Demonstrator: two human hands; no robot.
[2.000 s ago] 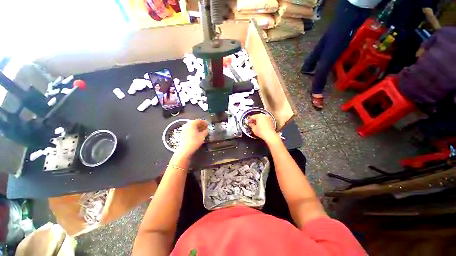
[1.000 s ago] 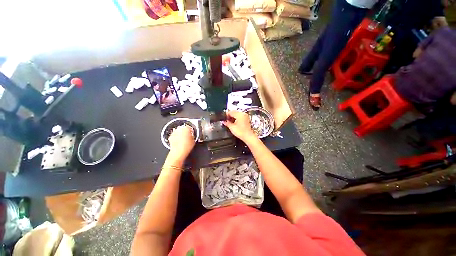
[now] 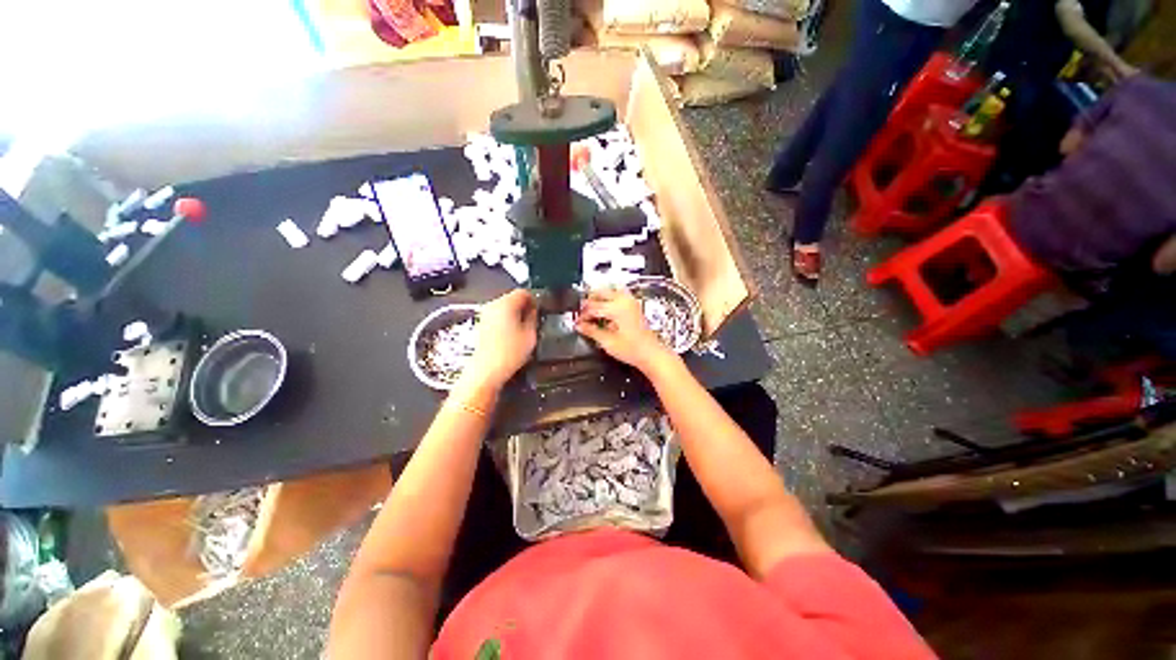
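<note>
The dark green hand press (image 3: 555, 232) stands straight in front of me, with a silvery fixture (image 3: 564, 346) under its ram. My left hand (image 3: 507, 338) is at the fixture's left side, fingertips bent close together. My right hand (image 3: 615, 325) is at its right side, fingertips at the fixture under the ram. Any small part between the fingers is too small to make out. The left parts bowl (image 3: 415, 355) and the right parts bowl (image 3: 698, 313), both holding small metal bits, flank the fixture. A tub (image 3: 526, 516) of grey-white pieces sits at the table edge by my lap.
White plastic pieces (image 3: 484, 232) lie behind the press beside a smartphone (image 3: 419, 232) with a bright screen. An empty bowl (image 3: 240, 377), a second fixture (image 3: 145, 391) and a second press with a red knob (image 3: 191, 210) are at left. People and red stools (image 3: 948, 277) are at right.
My left hand has moved from the left bowl to the fixture. My right hand, in the right bowl two seconds ago, stays at the fixture. The phone screen has turned bright white.
</note>
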